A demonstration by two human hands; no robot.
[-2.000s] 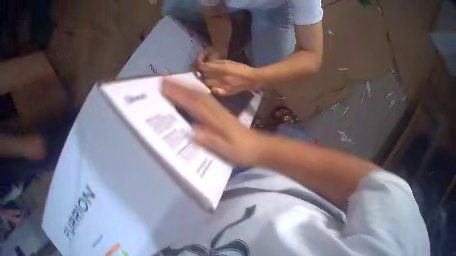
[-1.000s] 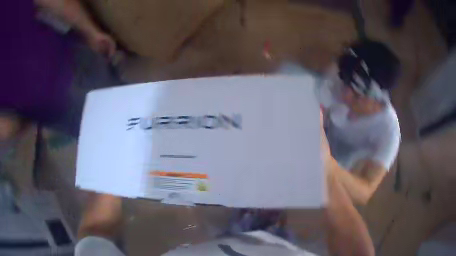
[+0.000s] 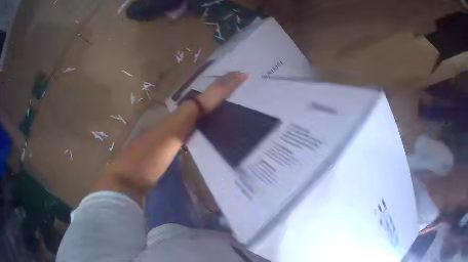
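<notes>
A large white printed carton [image 3: 328,204] stands tilted in front of me at the right. Its upper printed side shows a dark product picture and lines of text; dark lettering is on its bright lower side. My left hand [image 3: 220,92] lies at the far edge of the printed side, above the dark picture. It is blurred, and whether its fingers grip the edge cannot be told. My right hand is not in view. Another white carton surface [image 3: 285,48] with small dark lettering shows just beyond.
Brown cardboard [image 3: 66,128] covers the floor at the left, strewn with small white scraps. Green patches [image 3: 231,20] show at its borders. A dark shape, possibly a shoe, is at the top. A pale crumpled thing [image 3: 433,156] lies at the right.
The view has swung round. The carton has turned from its lettered front to a printed side and now sits at the right. My left hand has come onto its far edge; my right has left view.
</notes>
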